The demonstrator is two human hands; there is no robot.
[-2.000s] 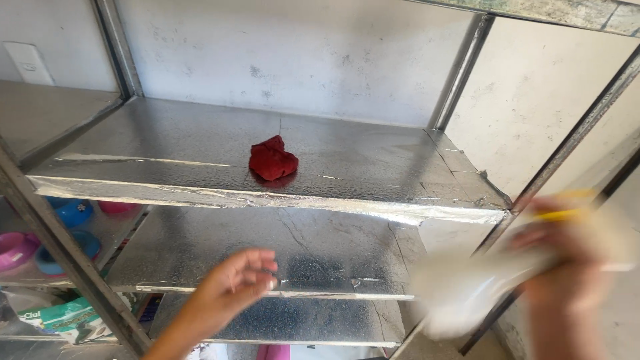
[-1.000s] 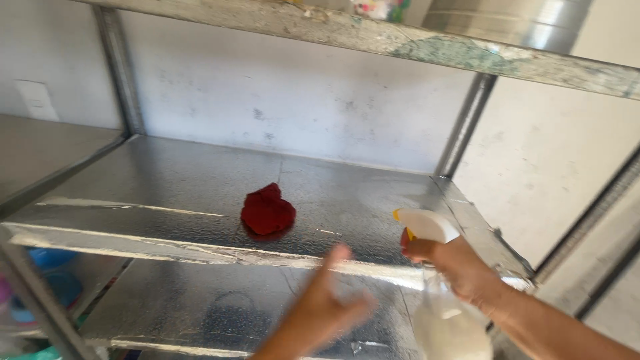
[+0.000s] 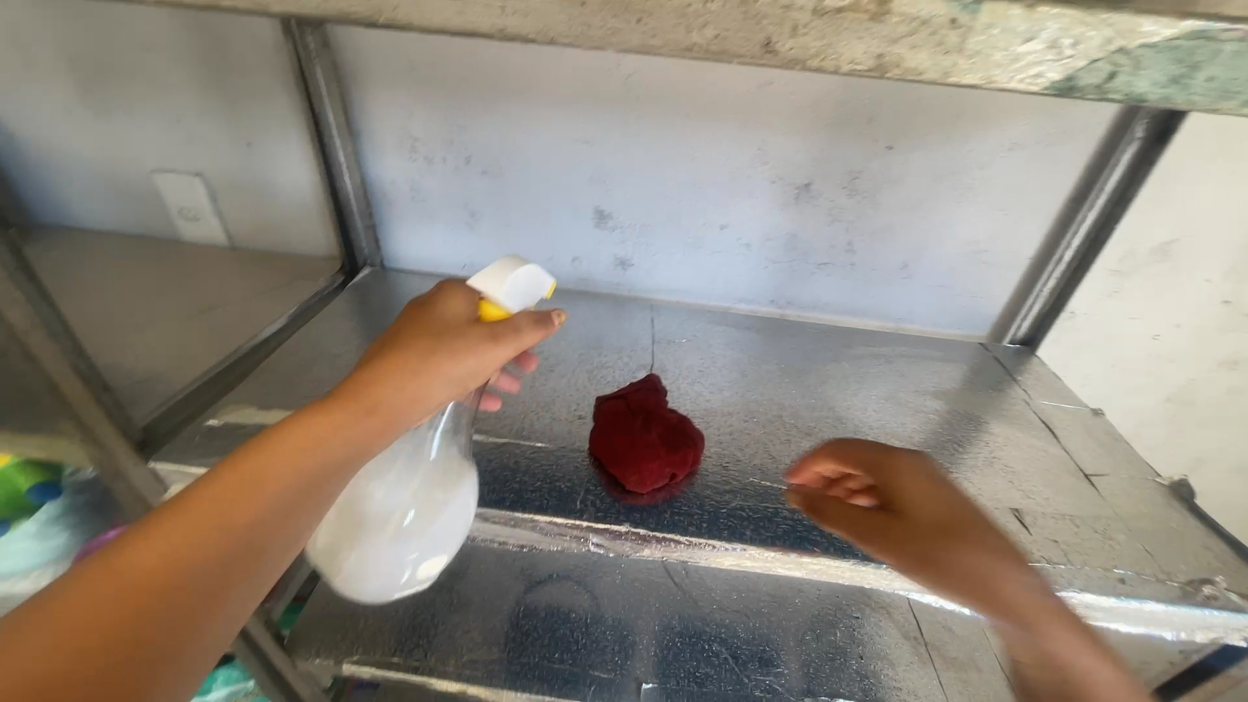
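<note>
My left hand [image 3: 453, 341] grips the neck of a clear spray bottle [image 3: 405, 517] with whitish liquid inside and a white and yellow trigger head [image 3: 512, 283]. The bottle hangs over the front left of a shiny silver-covered shelf [image 3: 829, 390]. Near the middle of that shelf lies a bunched dark red cloth [image 3: 645, 436], between my two hands and touched by neither. To its right, my right hand [image 3: 877, 492] hovers at the shelf's front with fingers curled; nothing shows in it.
A metal post [image 3: 336, 146] rises at the back left, another [image 3: 1092, 224] at the back right. An upper shelf edge [image 3: 682, 39] crosses the top. Below is a lower silver shelf [image 3: 604, 624]. Colorful items stand at the far left; a wall plate [image 3: 190, 207] is on the wall.
The spray bottle was in my right hand; now my left hand holds it, left of the cloth. My right hand has let it go. The red cloth still lies on the shelf.
</note>
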